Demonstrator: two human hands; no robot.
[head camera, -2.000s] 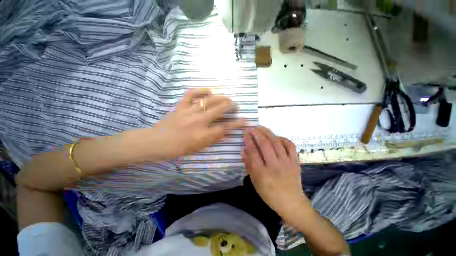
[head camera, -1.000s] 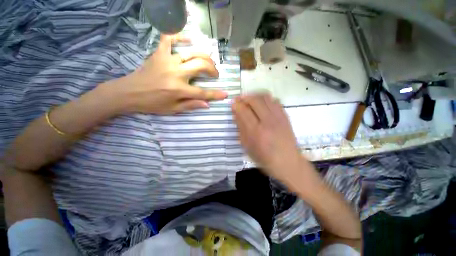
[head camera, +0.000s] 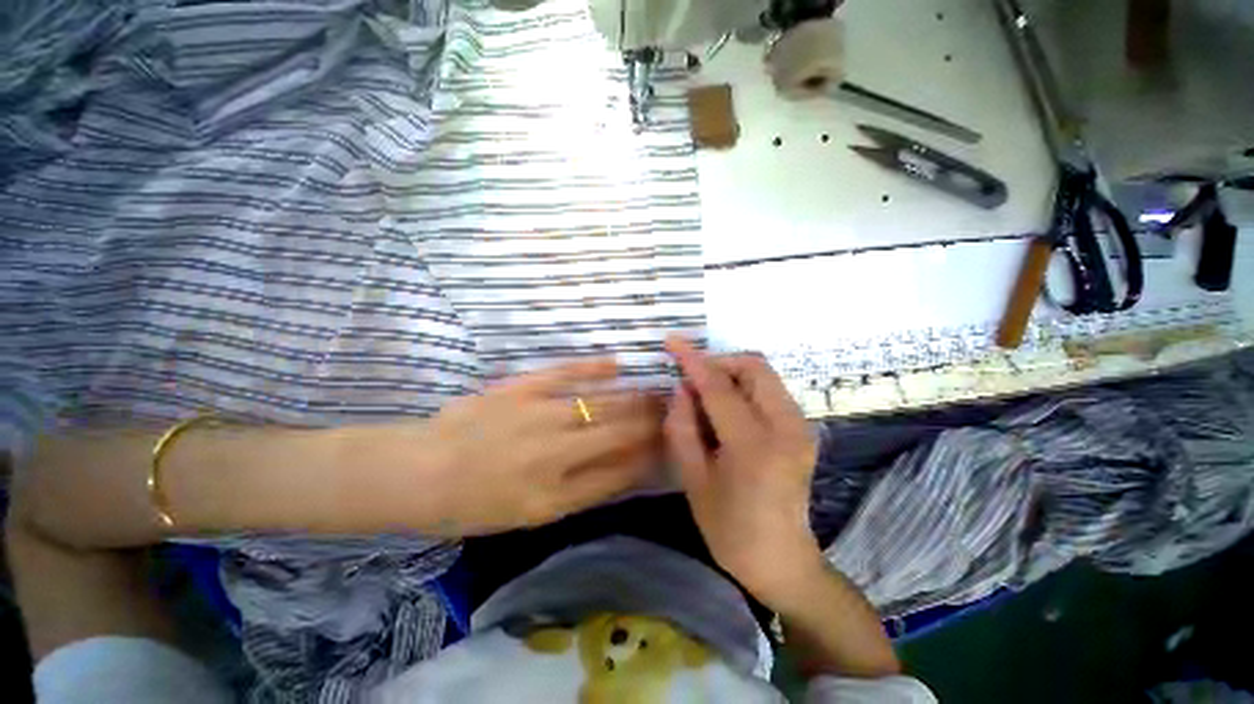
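Observation:
The striped garment piece (head camera: 316, 261) lies over the left of the machine table, its straight right edge running down from the presser foot (head camera: 640, 85). My left hand (head camera: 550, 443) lies palm down on the cloth near the table's front edge, fingers pointing right. My right hand (head camera: 743, 447) is at the cloth's right edge, thumb and index finger pinching the folded edge (head camera: 682, 360). The fingertips of both hands are close together, and the left ones are partly hidden behind the right hand.
Thread snips (head camera: 932, 165), a thin metal rod (head camera: 908, 110) and black-handled shears (head camera: 1093, 241) lie right of the machine. An orange-brown stick (head camera: 1025, 292) and a black object (head camera: 1216, 250) are beside the shears. A brown block (head camera: 714, 116) sits by the presser foot. Striped cloth (head camera: 1004, 495) hangs below the table edge.
My left hand has moved from near the presser foot back toward me. My right hand has also come down along the edge and now pinches it. The camera view has shifted a little.

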